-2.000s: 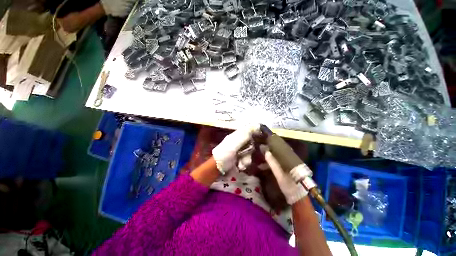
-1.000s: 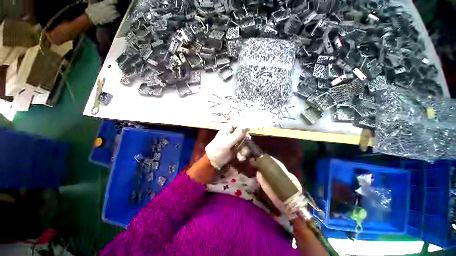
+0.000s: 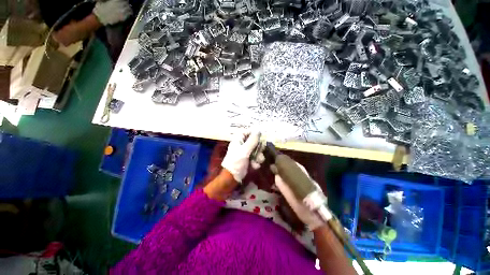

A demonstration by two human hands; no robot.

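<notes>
My left hand (image 3: 241,156), in a white glove, pinches a small dark metal bracket (image 3: 259,153) over my lap, just below the table's front edge; the fingers hide most of it. My right hand (image 3: 301,201), gloved, is wrapped around the thick olive-brown air screwdriver (image 3: 294,177). Its dark nose points up and left and meets or nearly meets the bracket; contact is too small to tell. A large heap of dark brackets (image 3: 199,59) lies on the table. A clear bag of silver screws (image 3: 290,80) lies at the front centre, with loose thin screws (image 3: 242,114) beside it.
White table (image 3: 161,115) with yellowish front edge. A second crinkled bag (image 3: 440,142) lies at its right corner, a thin tan tool (image 3: 109,102) at its left. Blue bins stand below left (image 3: 128,198) and right (image 3: 424,244). The hose (image 3: 348,244) runs along my right forearm. Another person's gloved hand (image 3: 112,12) is upper left.
The tool's nose has moved from the table edge down and left to the bracket in my left hand. My right hand has closed further around the tool body. The other person's hand has moved.
</notes>
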